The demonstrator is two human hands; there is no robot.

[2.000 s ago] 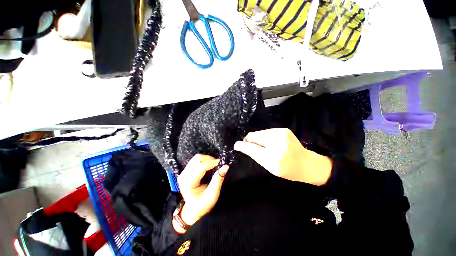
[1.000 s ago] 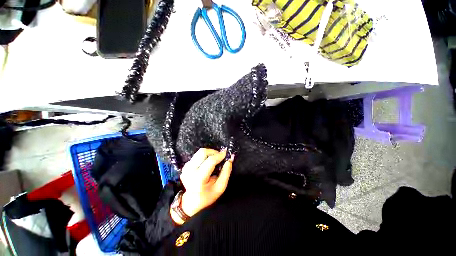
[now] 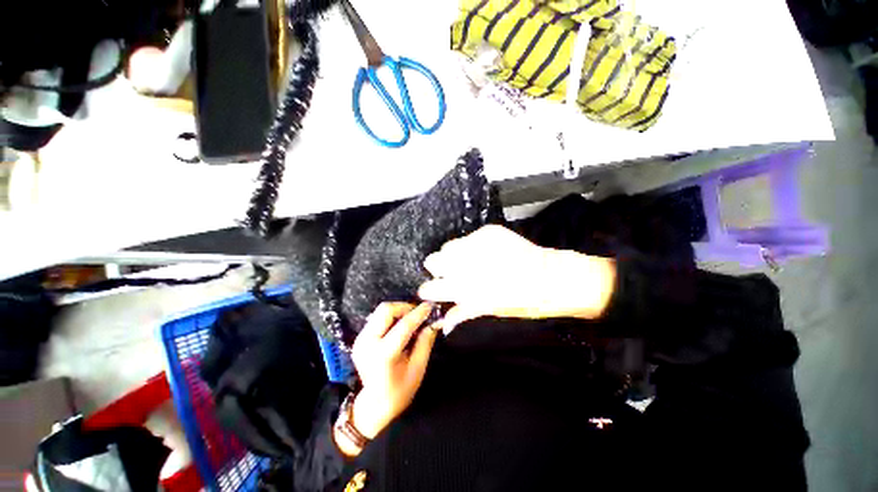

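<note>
The dark tweed garment (image 3: pixel 390 252) lies on my lap against the table edge, with its trimmed corner pointing up over the edge. A black-and-white braid trim (image 3: pixel 329 279) runs along its left part. My left hand (image 3: pixel 390 370) pinches the garment's edge between thumb and fingers. My right hand (image 3: pixel 505 279) is beside it, its fingertips meeting the left fingertips at the same edge. The right fingers are closed together, but whether they hold a needle or cloth is too small to tell. No thread can be made out.
On the white table (image 3: pixel 356 183) are blue-handled scissors (image 3: pixel 398 101), a black phone (image 3: pixel 231 86), loose braid trim (image 3: pixel 281 135) and a yellow striped bundle (image 3: pixel 568 58). A blue basket (image 3: pixel 193 394) with black cloth stands at left, a purple stool (image 3: pixel 770 207) at right.
My right hand was out of view at far right a second ago and is now back at the garment's edge. My left hand keeps its pinch. The view has shifted slightly.
</note>
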